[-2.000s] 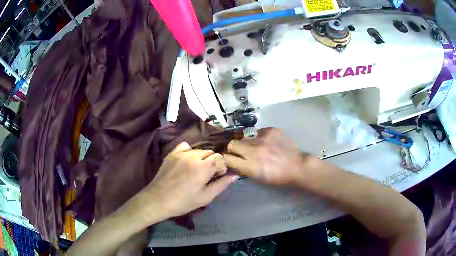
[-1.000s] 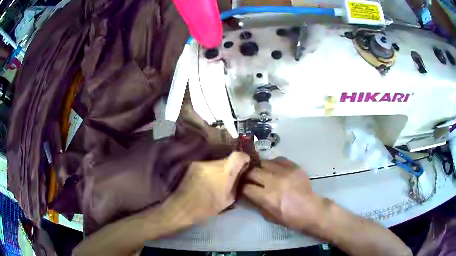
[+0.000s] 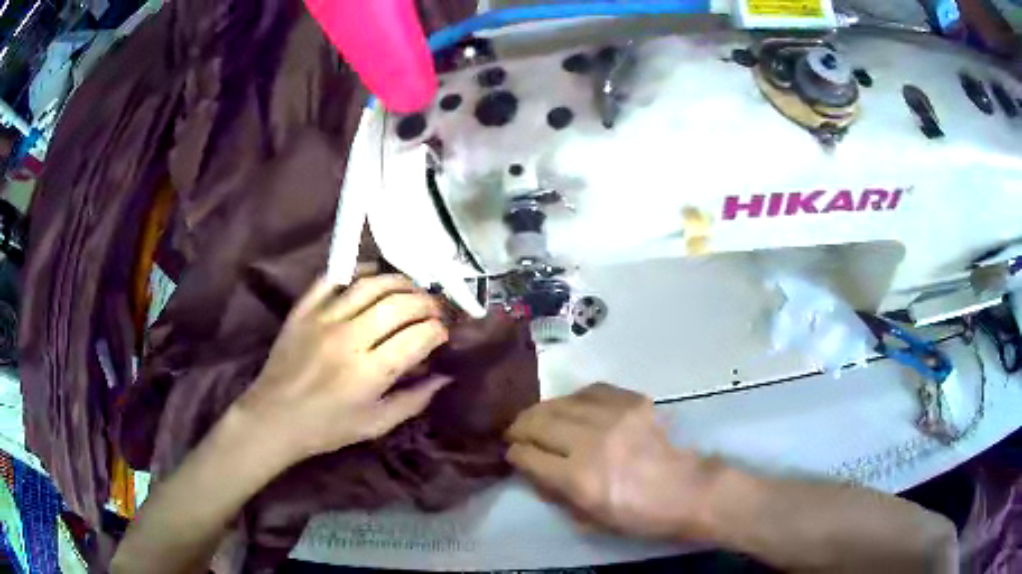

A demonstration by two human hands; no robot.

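The brown-purple cloth (image 3: 482, 376) lies under the needle area of the white sewing machine (image 3: 650, 146) and spreads left in loose folds. My left hand (image 3: 359, 353) lies palm down on the cloth, left of the needle area, its fingers slightly spread. My right hand (image 3: 600, 454) is at the cloth's right edge, in front of the machine bed, fingertips curled at the edge. The thumb of my right hand is hidden, so I cannot tell if it pinches the cloth. The presser foot is mostly hidden by the machine head and cloth.
A pink tapered holder (image 3: 387, 56) and blue cable (image 3: 572, 17) are at the top. Blue-handled snips (image 3: 917, 353) and a crumpled clear plastic piece (image 3: 813, 323) lie under the arm at right. A layered cloth stack (image 3: 84, 258) and orange-yellow strip (image 3: 151, 252) are at left.
My hands were close together at the cloth before the needle. Now they are apart, left hand further left and flatter. The cloth between them is spread out. The camera view has also shifted.
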